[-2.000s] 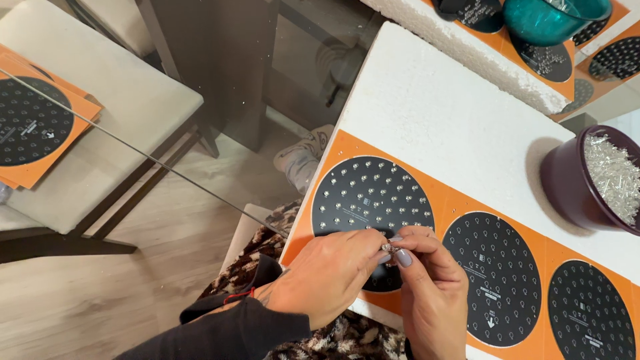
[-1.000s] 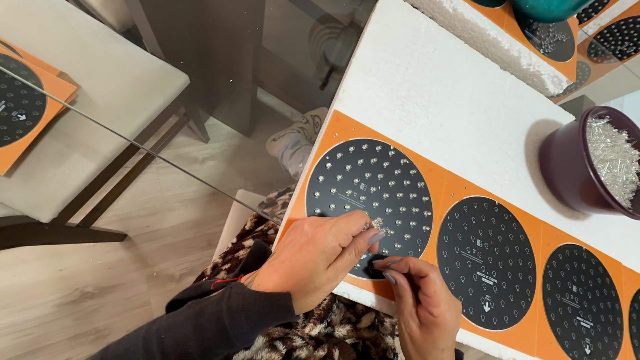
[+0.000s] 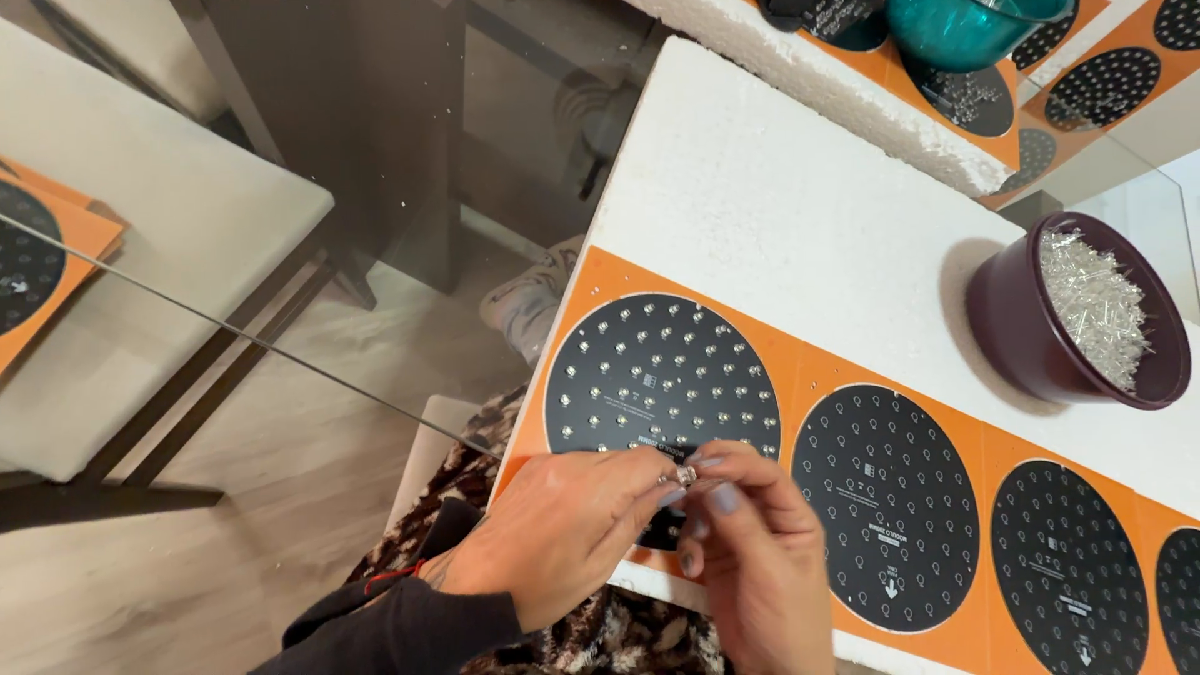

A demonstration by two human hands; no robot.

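Observation:
Over the lower part of the leftmost black round circuit board [image 3: 619,356], which is dotted with small clear LEDs, my two hands meet. My left hand [image 3: 572,516] pinches a few clear LEDs [image 3: 687,474] between thumb and fingertips. The fingertips of my right hand [image 3: 759,544] touch the same LEDs; whether they grip one is hidden. Beside it lie a second round board [image 3: 886,506] and a third [image 3: 1069,562], both showing printed outlines without LEDs. All are set in an orange panel [image 3: 792,375] on a white foam slab [image 3: 778,197].
A dark purple tub [image 3: 1012,319] full of clear LEDs stands on the slab at right. A teal bowl [image 3: 966,33] sits on more orange panels at the top right. Further panels [image 3: 89,244] lie on a pale chair seat [image 3: 169,262] at left, seen through a glass edge.
My right hand, apart from the left and low at the board a second ago, has moved up to meet the left hand's fingertips at the LEDs.

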